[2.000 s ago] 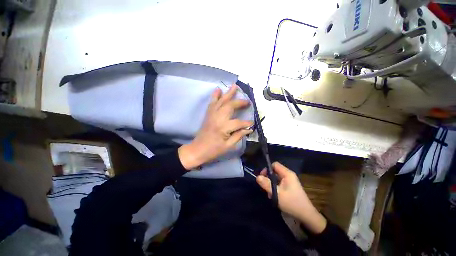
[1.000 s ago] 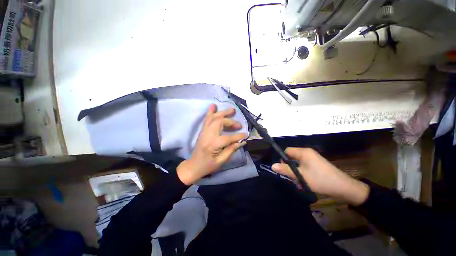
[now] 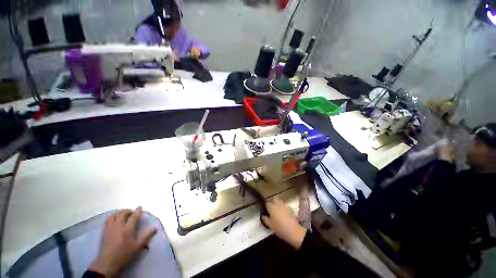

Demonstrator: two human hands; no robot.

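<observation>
The pale grey-blue garment panel (image 3: 81, 245) lies on the white table at the lower left, with a dark strip across it and a dark curved edge. My left hand (image 3: 121, 239) rests on it, fingers spread, gripping nothing. My right hand (image 3: 284, 221) is at the table's front, right of the needle area. It is closed around the near end of the long dark shears (image 3: 251, 192), whose other end lies under the machine arm; the image is blurred there. Small dark snips (image 3: 232, 223) lie on the table between my hands.
The white sewing machine (image 3: 255, 156) with a blue end stands beyond my right hand. A plastic cup (image 3: 190, 137) stands on its head. Red (image 3: 255, 115) and green (image 3: 318, 106) baskets are behind. Pale, dark-striped panels (image 3: 340, 182) hang at right. Two people are at other stations.
The view has lifted towards the room. My right hand with the shears has moved from the panel's edge to the machine bed. My left hand has flattened on the panel, which lies more spread out.
</observation>
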